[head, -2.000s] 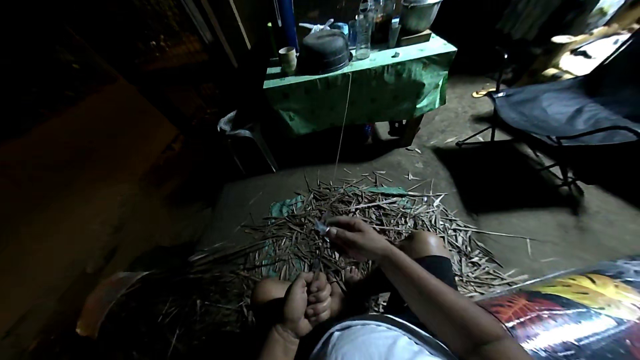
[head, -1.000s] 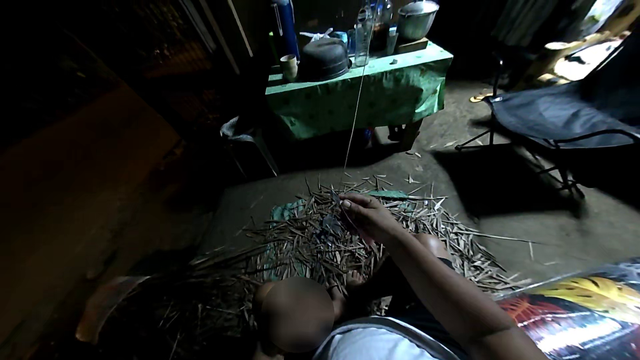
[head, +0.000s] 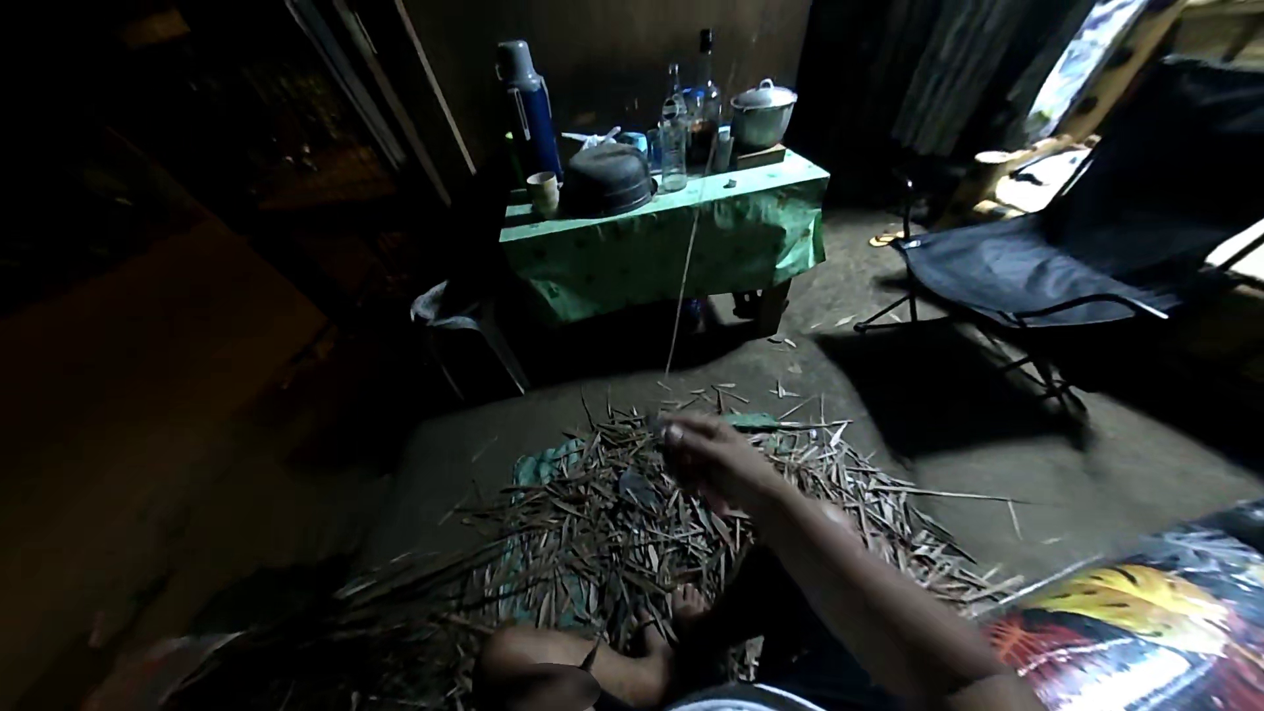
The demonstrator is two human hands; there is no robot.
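Note:
My right hand (head: 706, 456) reaches forward over the litter of dry plant strips (head: 592, 533) on the floor, its fingers closed on a thin pale stick (head: 683, 286). The stick rises from near the fingertips and passes in front of the green-covered table. Something small and dark shows at the fingertips, too blurred to name. A dark piece (head: 637, 487) lies on the strips just left of the hand. My left hand cannot be made out; the lower edge, by my bent leg (head: 583, 657), is dark and blurred.
A table with a green cloth (head: 662, 247) holds a thermos (head: 533, 114), a dark hat (head: 607, 180), a cup (head: 543, 194), bottles (head: 673, 143) and a lidded pot (head: 762, 117). A folding chair (head: 1027, 262) stands right, a plastic chair (head: 474, 326) left, a colourful plastic-covered item (head: 1136, 612) lower right.
My left hand was closed near my lap two seconds ago and is no longer discernible. My right hand has moved forward, away from my lap.

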